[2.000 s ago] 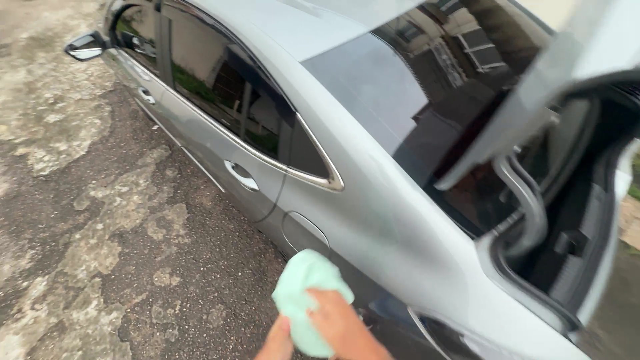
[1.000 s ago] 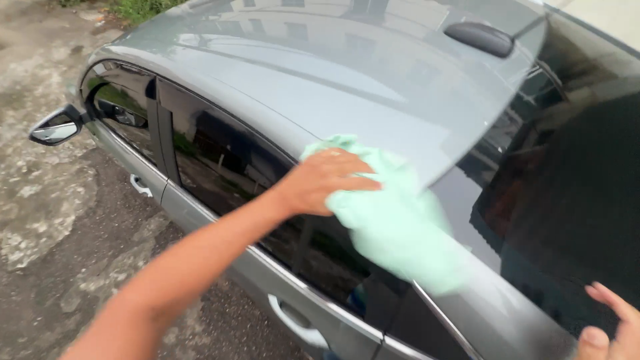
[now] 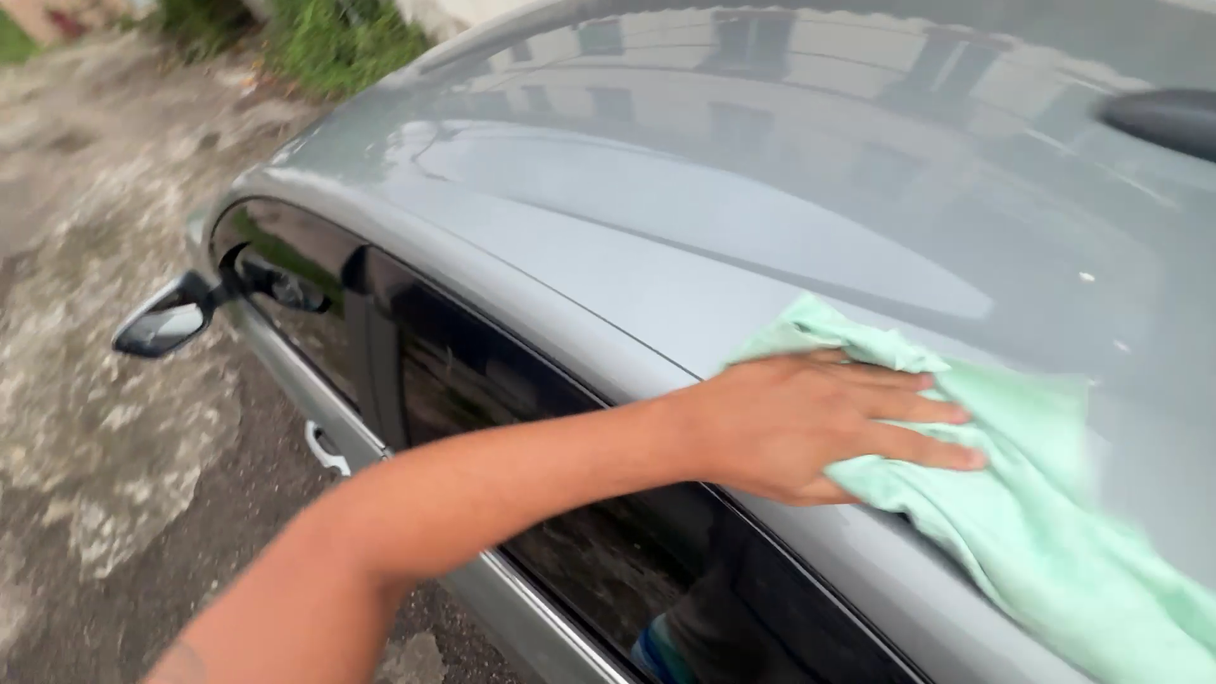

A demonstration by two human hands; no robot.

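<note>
My left hand [image 3: 807,427] reaches in from the lower left and lies palm down on a mint-green cloth [image 3: 1026,475], its fingers stretched over the fabric. The cloth is bunched under the palm against the side edge of the silver-grey car roof [image 3: 646,199], and its loose part trails down to the lower right corner. Part of the thumb side is hidden by the hand itself and by the cloth folds. My right hand is out of view.
Below my forearm run the dark side windows [image 3: 494,380] and a door handle [image 3: 326,448]. A side mirror [image 3: 166,318] sticks out at the left. The black roof antenna [image 3: 1164,122] stands at the upper right. Rough paved ground [image 3: 123,427] and green plants [image 3: 342,43] lie beyond.
Both hands were low by the rear side panel with the cloth two seconds ago. The left hand and cloth are now on the roof; the right hand, at the lower right one second ago, has left the view.
</note>
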